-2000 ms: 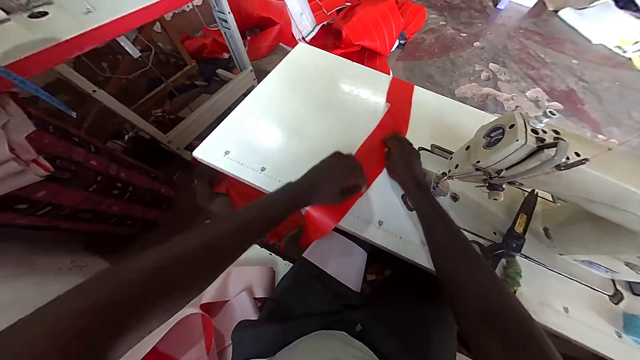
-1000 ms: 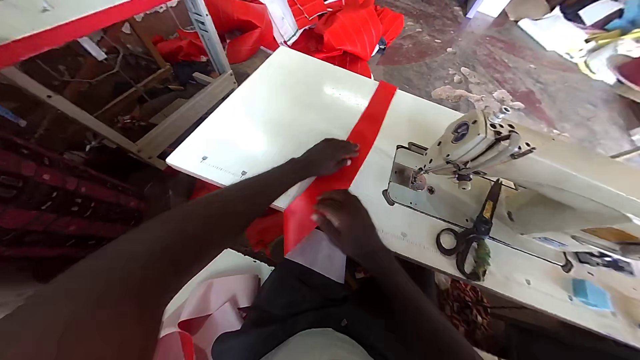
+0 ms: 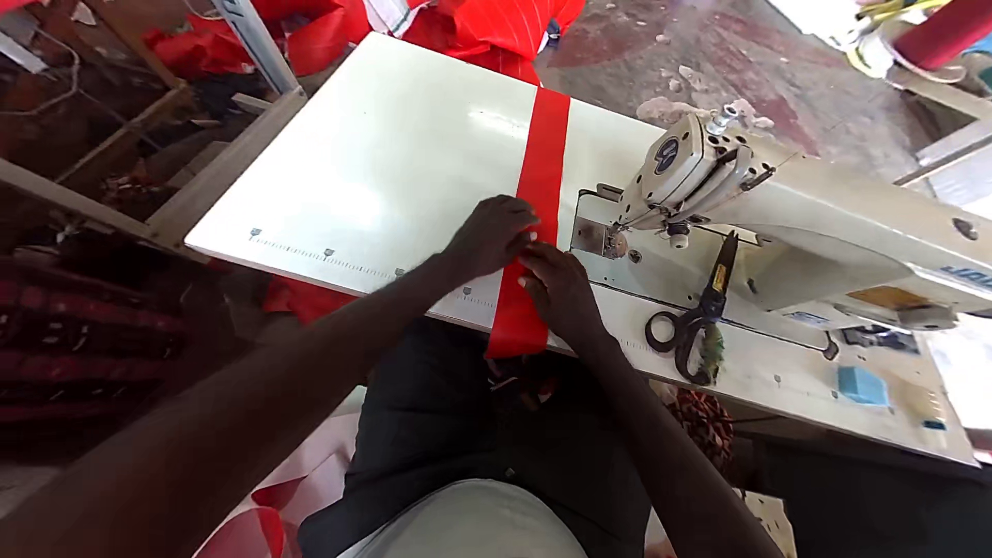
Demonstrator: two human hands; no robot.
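Note:
A long red fabric strip [image 3: 546, 147] lies across the white sewing table [image 3: 364, 155], its near end hanging over the front edge. My left hand [image 3: 496, 232] is on the strip's left side, fingers bent at the cloth. Just below and to the right, my right hand [image 3: 562, 287] has its fingertips on the same strip, thumb and finger close together. Whether either hand pinches the cloth is hard to tell. The industrial sewing machine [image 3: 682, 178] stands right of the strip, its needle area beyond my right hand. Black-handled scissors [image 3: 701, 310] lie on its bed.
A blue block [image 3: 862, 385] sits near the table's front right edge. Red fabric [image 3: 496, 27] is heaped behind the table. A metal and wood frame [image 3: 225, 170] stands at the left. Pink and red cloth [image 3: 310, 480] lies below, beside my lap.
The strip lay slantwise two seconds ago and now runs straighter from the back edge to the front. My hands have come close together on it. The scissors have not moved on the bed.

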